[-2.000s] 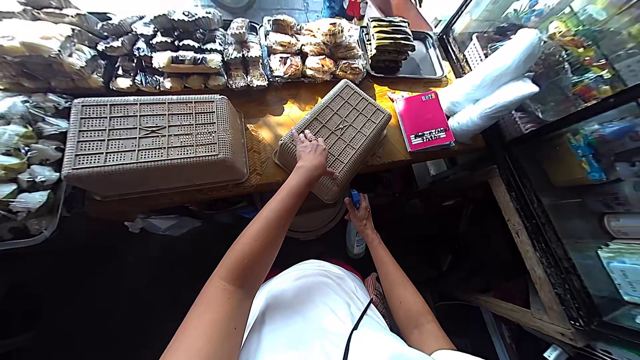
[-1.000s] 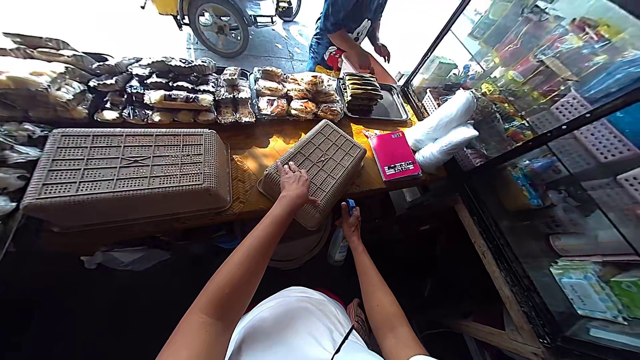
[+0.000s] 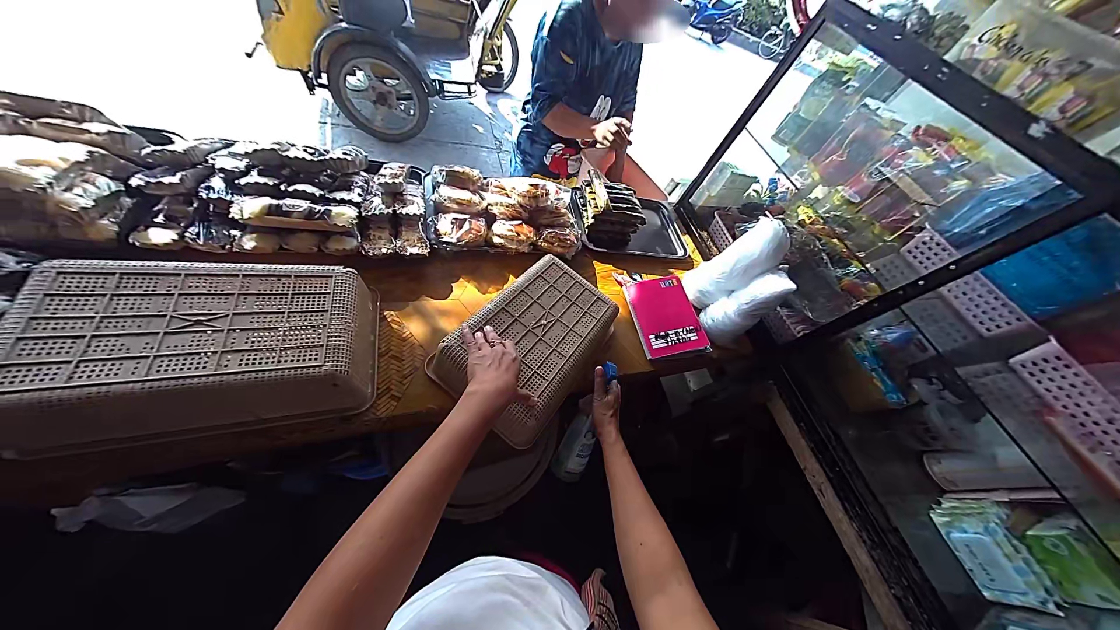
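Observation:
My left hand [image 3: 493, 363] lies spread on the upturned base of a smaller tan plastic basket [image 3: 551, 324], which sits at an angle on the wooden counter [image 3: 420, 306]. My right hand [image 3: 605, 404] is closed around the neck of a clear bottle [image 3: 573, 448] with a blue top, held just below the counter's front edge. A larger tan plastic basket [image 3: 175, 324], also upside down, rests to the left. Right of the smaller basket lies a pink notebook [image 3: 663, 317], beside rolls of white plastic bags [image 3: 744, 276]. What the baskets cover is hidden.
Wrapped breads [image 3: 503, 210] and other packed baked goods [image 3: 280, 197] line the back of the counter. A black tray [image 3: 652, 232] holds dark stacked items. A black-framed glass display case [image 3: 875, 315] stands at right. Beyond the counter are a person [image 3: 582, 96] and a yellow wheeled vehicle [image 3: 376, 70].
The view has tilted up, bringing more of the street into sight. The person across the counter has raised a hand from near the tray. My two hands keep their places at the basket and bottle.

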